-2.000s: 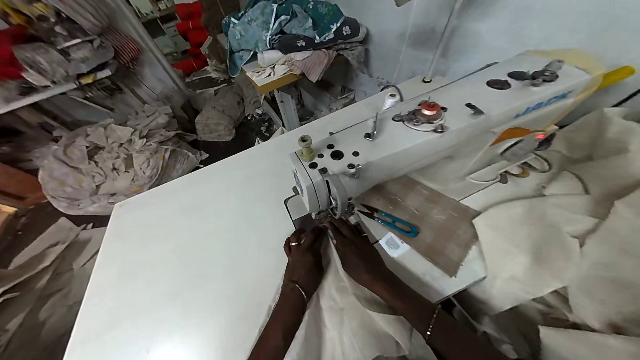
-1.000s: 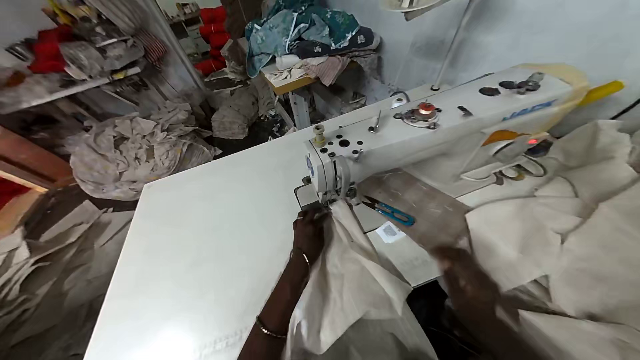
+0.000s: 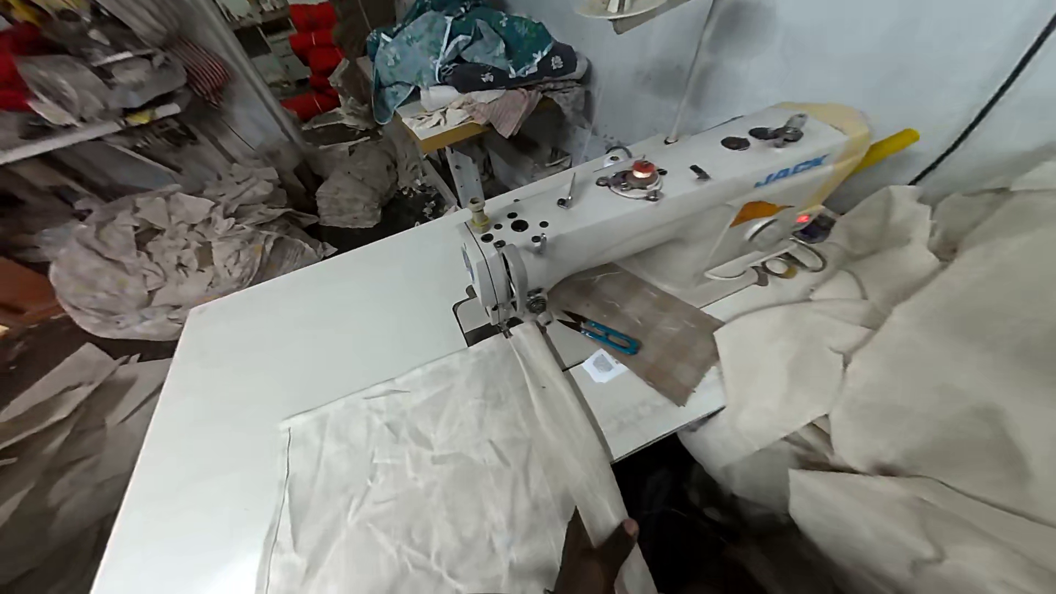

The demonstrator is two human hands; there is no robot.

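Cream cloth lies spread over the front of the white sewing table, its top corner under the presser foot of a white Jack sewing machine. What looks like my left hand grips the folded right edge of the cloth near the bottom of the view, thumb on top; the other fingers are mostly hidden. My right hand is out of view. Blue-handled thread snips rest right of the needle area, on a brown fabric piece.
More cream cloth is heaped at the right, beside the machine. Behind stands a small table piled with fabrics. A large cloth bundle and loose pieces lie left of the sewing table. A dark gap opens below the table's front edge.
The left hand has left the needle area and is now low on the cloth's right edge. The right hand, blurred at the right a second ago, has gone from view. The cloth now spreads wide to the left.
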